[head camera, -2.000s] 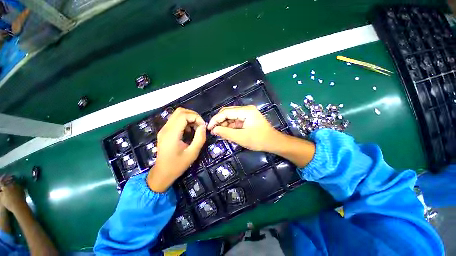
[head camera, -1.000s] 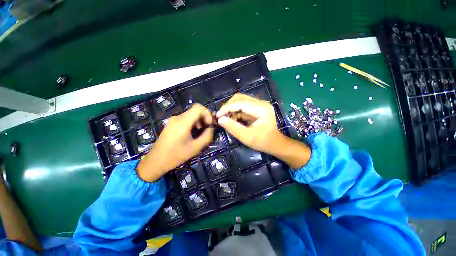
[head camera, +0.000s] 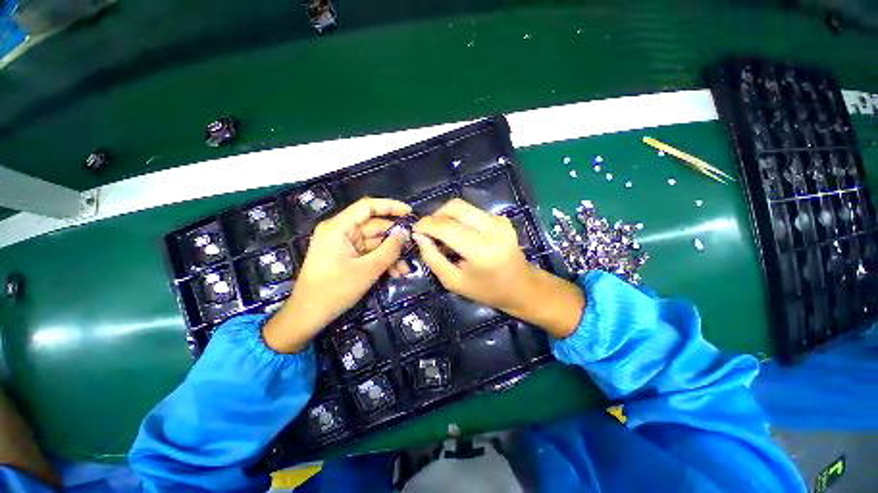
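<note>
My left hand (head camera: 348, 260) and my right hand (head camera: 472, 252) meet fingertip to fingertip above the middle of the black blister tray (head camera: 496, 345). A small dark unit (head camera: 406, 231) is held in the left fingertips, mostly hidden by the fingers. The right thumb and fingertips touch it; whether they hold a small part cannot be told. Several black units with pale centres, such as one unit (head camera: 418, 323), sit in the tray pockets. A pile of small metal parts (head camera: 599, 243) lies on the green surface right of the tray.
Yellow tweezers (head camera: 685, 158) and tiny white pieces (head camera: 598, 164) lie beyond the pile. A second blister tray (head camera: 804, 207) stands at far right. A white rail (head camera: 616, 114) borders the green belt, which carries black units (head camera: 221, 131). Another person's arm (head camera: 21, 438) shows at lower left.
The dark unit now shows between my fingertips, where it was mostly covered before. The left fingers have spread slightly. The view has shifted, and units on the belt appear farther left.
</note>
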